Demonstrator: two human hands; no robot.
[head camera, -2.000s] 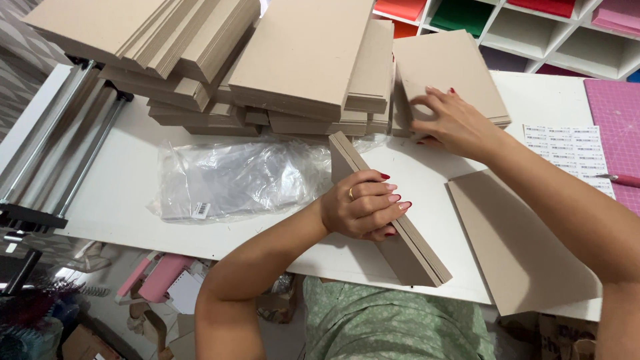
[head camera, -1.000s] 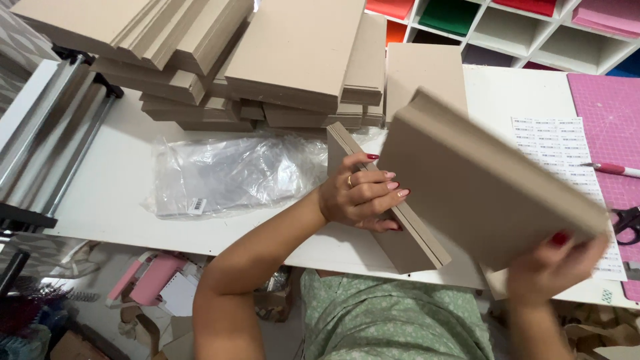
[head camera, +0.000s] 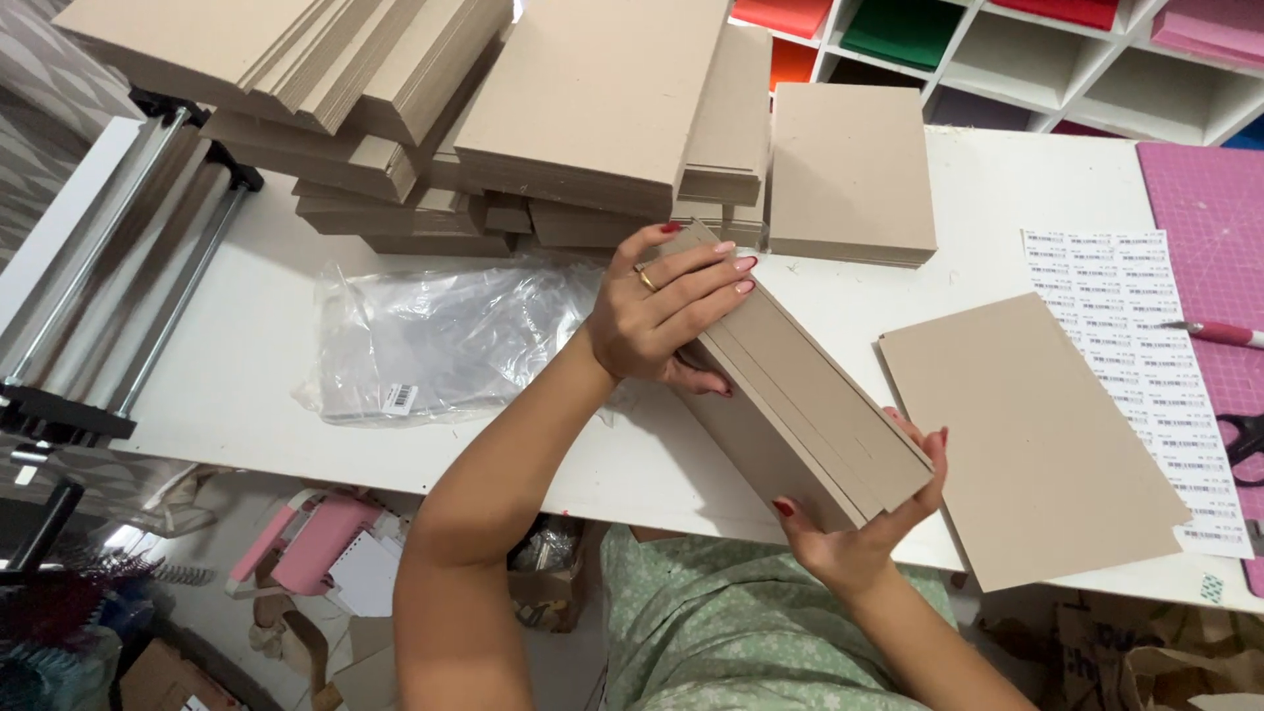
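A thick stack of grey-brown chipboard sheets (head camera: 790, 380) stands tilted on its long edge, held between both hands over the white table. My left hand (head camera: 671, 306) wraps over its upper-left end, fingers across the sheet edges. The lower-right end rests in my right hand (head camera: 869, 523), thumb on the near face and fingers on the far side. Loose chipboard (head camera: 1027, 444) lies to the right, partly over a sheet of printed labels (head camera: 1155, 296). Behind the held stack is a squared pile of boards (head camera: 854, 173); larger chipboard piles (head camera: 592, 99) rise at the back left.
A clear plastic bag (head camera: 444, 341) lies left of my hands. A roller device (head camera: 128, 267) stands at the table's left end. On the right are a pink cutting mat (head camera: 1205, 207), a red-handled craft knife (head camera: 1224, 333) and black-handled scissors (head camera: 1246, 444). White cubby shelves (head camera: 1022, 54) stand behind.
My right hand has brought a thick block of boards against the thinner boards in my left hand. Both hands now hold one thicker stack.
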